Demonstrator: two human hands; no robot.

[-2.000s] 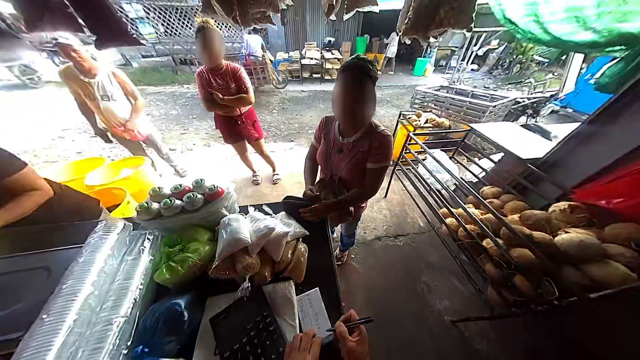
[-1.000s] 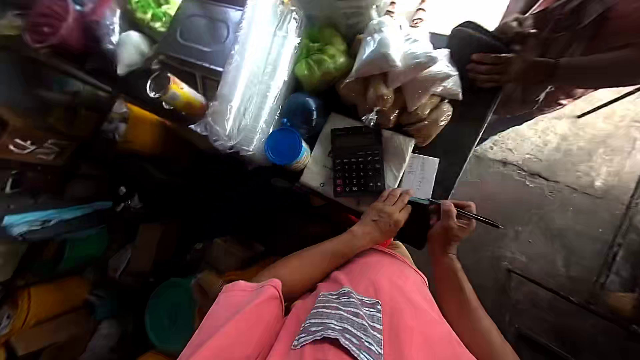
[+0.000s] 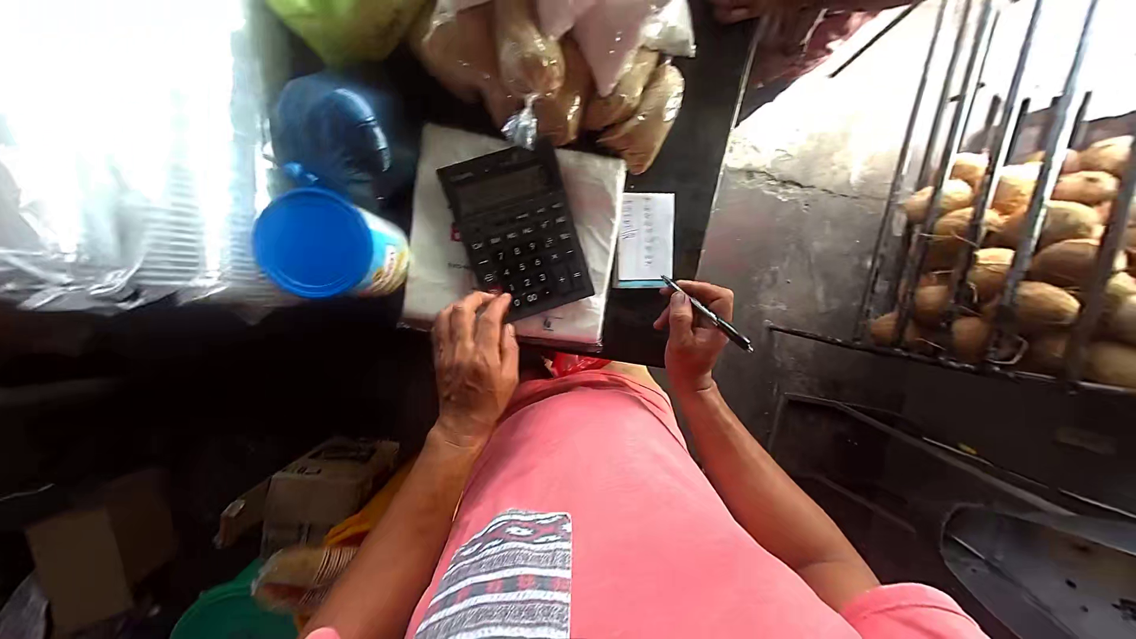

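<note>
My left hand (image 3: 477, 359) rests at the lower edge of a black desk calculator (image 3: 519, 226), fingertips at its bottom keys, holding nothing that I can see. Under the calculator lies a pale plastic-wrapped pack (image 3: 586, 324) bearing print. A black pen (image 3: 714, 319) is held in my right hand (image 3: 698, 333), its tip by the lower right corner of a small white paper pad (image 3: 646, 235) with handwriting. The pad lies just right of the pack on the dark table (image 3: 714, 115).
Tied plastic bags of brown contents (image 3: 648, 115) stand above the calculator. A blue-lidded container (image 3: 312, 242) and stacked clear plastic cups or lids (image 3: 133, 169) are at left. Coconuts (image 3: 1038, 302) fill a metal rack (image 3: 941, 359) at right. Cardboard boxes (image 3: 328, 488) sit low at left.
The view has swung down from the people standing in front to the tabletop and my lap. Since one second ago, my left hand has moved from beside the calculator's lower right to its lower left edge.
</note>
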